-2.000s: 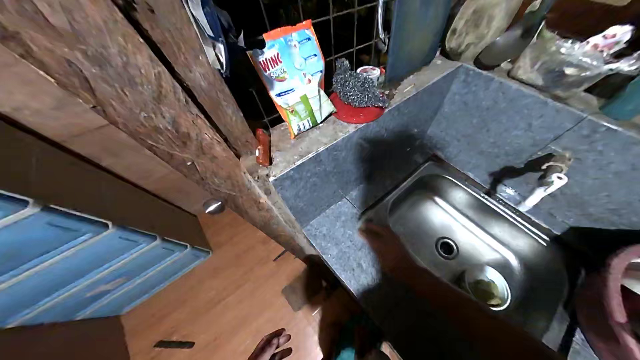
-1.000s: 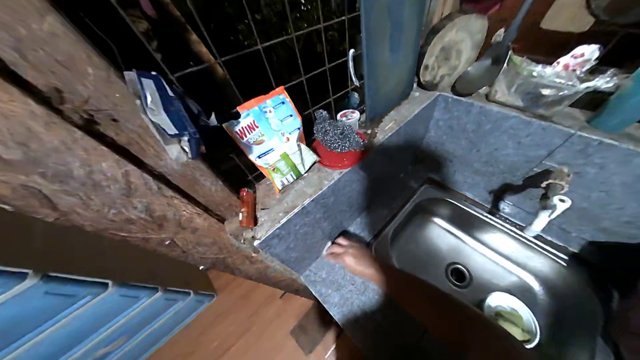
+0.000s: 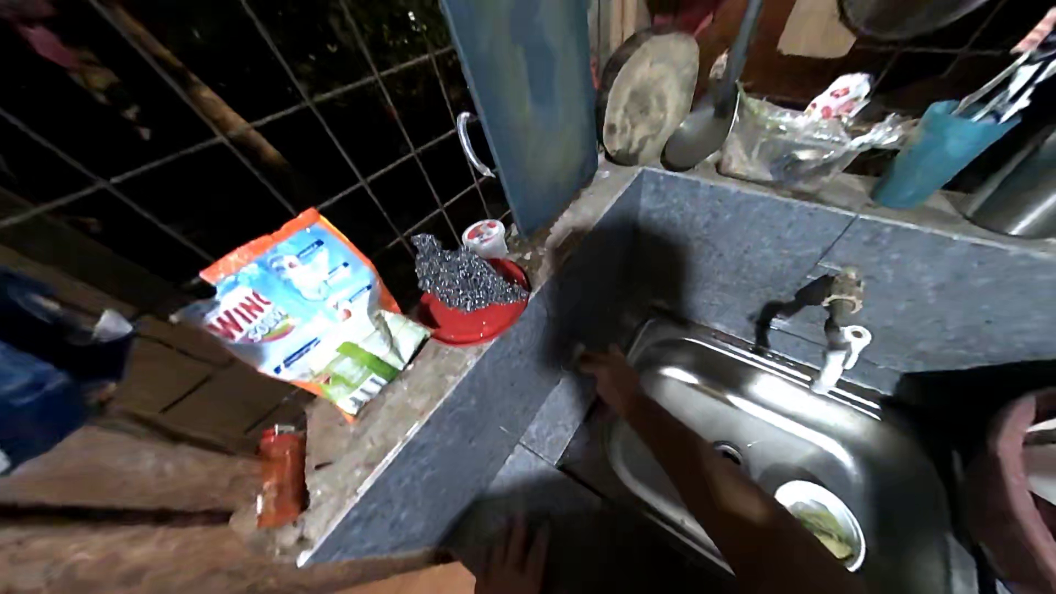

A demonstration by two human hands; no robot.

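My right hand (image 3: pixel 606 371) is at the back left corner of the stainless steel sink (image 3: pixel 775 388), by the grey tiled wall; a small pale bit shows at its fingertips, too unclear to name. The forearm crosses over the basin. My left hand (image 3: pixel 513 557) rests low on the shadowed grey tiles (image 3: pixel 528 478) at the bottom edge, fingers spread. A white bowl (image 3: pixel 825 524) with something greenish in it lies in the basin, beside the drain (image 3: pixel 728 451). Above the sink, a white faucet (image 3: pixel 840 359) comes out of the wall.
Along the ledge are a detergent packet (image 3: pixel 309 309), a steel-wool scourer (image 3: pixel 466 276) on a red dish (image 3: pixel 474 320), an orange-red container (image 3: pixel 281 477), a ladle (image 3: pixel 697 139), a plastic bag (image 3: pixel 784 144) and a teal cup (image 3: pixel 940 157). A pink tub (image 3: pixel 1002 487) stands at the right.
My right hand has moved along the tiled counter toward the back corner by the sink. My left hand, over the floor in the oldest frame, now shows on the tiles. The view has shifted.
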